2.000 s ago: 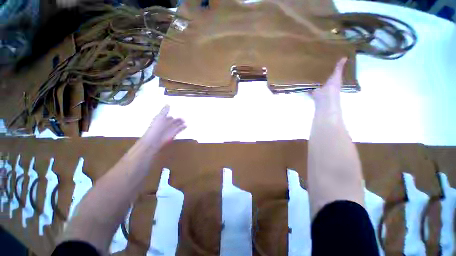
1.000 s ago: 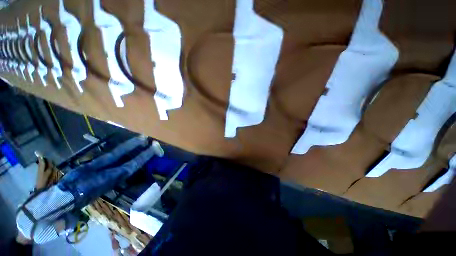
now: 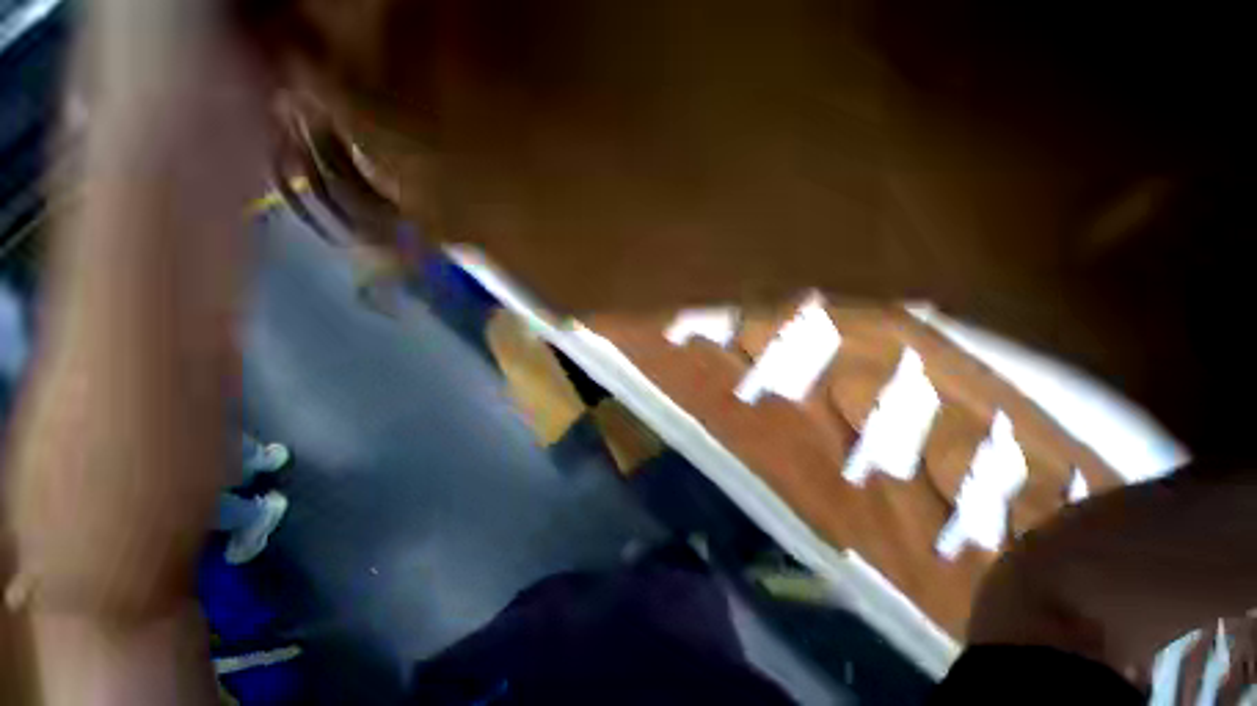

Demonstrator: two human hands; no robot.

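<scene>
A large brown sheet or stack, probably bag panels (image 3: 772, 152), fills the top of the view close to the camera, blurred and dark at the right. Thin brown loops like handles (image 3: 338, 179) hang at its left end. My left forearm rises along the left edge; my left hand (image 3: 172, 83) is a blur at the top left, beside the brown material, its fingers not clear. My right forearm and dark sleeve show at the lower right, under the brown material; my right hand is hidden.
A long white-edged table (image 3: 717, 448) runs diagonally below, bearing brown material with white shapes (image 3: 903, 421). Grey floor (image 3: 400, 428) lies to the left, with a person's shoes (image 3: 258, 524), a blue object (image 3: 248, 621) and tan pieces (image 3: 538, 386) beside the table.
The view has swung from the table towards the floor. Brown material now hangs close across the top, and both my forearms are raised beside it. Two seconds ago my hands were over the white table.
</scene>
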